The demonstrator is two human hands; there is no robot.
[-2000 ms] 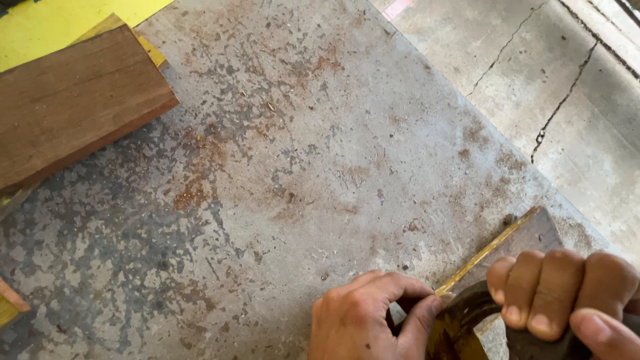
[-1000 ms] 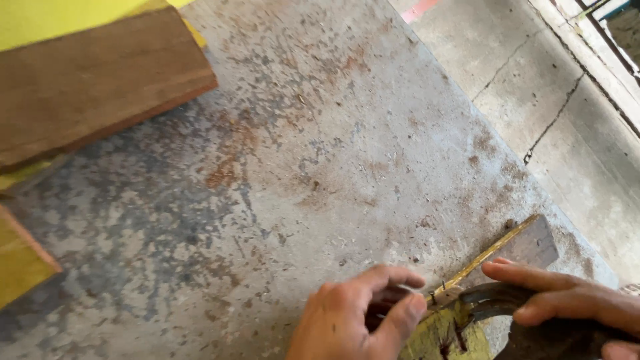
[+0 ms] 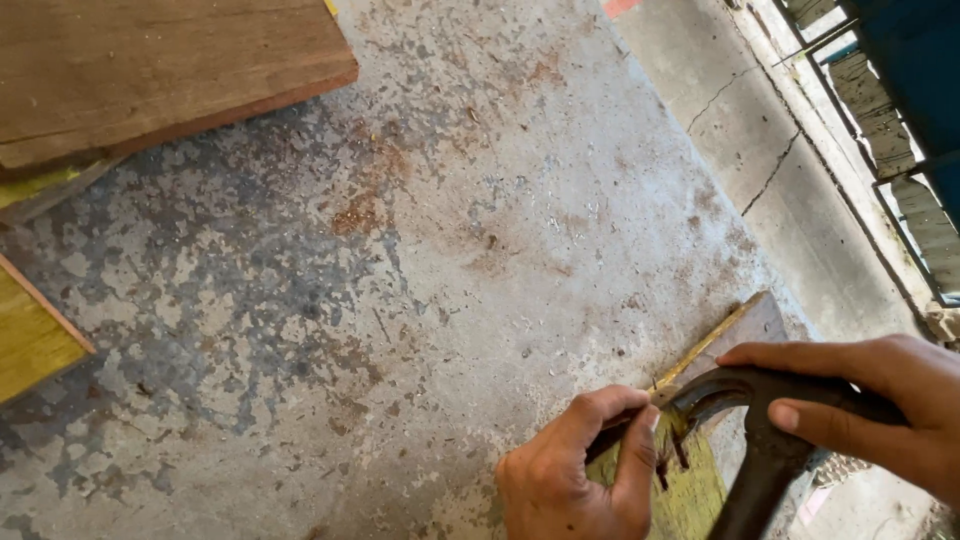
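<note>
At the lower right of the head view, my right hand (image 3: 877,412) rests on the head of a claw hammer (image 3: 780,412), its handle running down toward the lower edge. The curved claw end lies at a yellow-painted wooden piece (image 3: 694,487) with dark, splintered gouges. My left hand (image 3: 585,472) pinches the edge of the wood beside the claw, thumb and forefinger close together. Beyond the fingers a narrow board with a yellow edge (image 3: 712,341) reaches to the upper right. Whether a nail sits in the claw cannot be told.
A brown wooden board (image 3: 172,67) lies at the upper left, over a yellow piece. Another yellow board (image 3: 34,330) is at the left edge. The worn grey tabletop (image 3: 450,300) ends on the right above a cracked concrete floor (image 3: 727,127). Metal framing (image 3: 862,127) stands at the upper right.
My right hand was curled around the hammer two seconds ago; its fingers are now straighter along the head. My left hand stays at the wood. The view has shifted.
</note>
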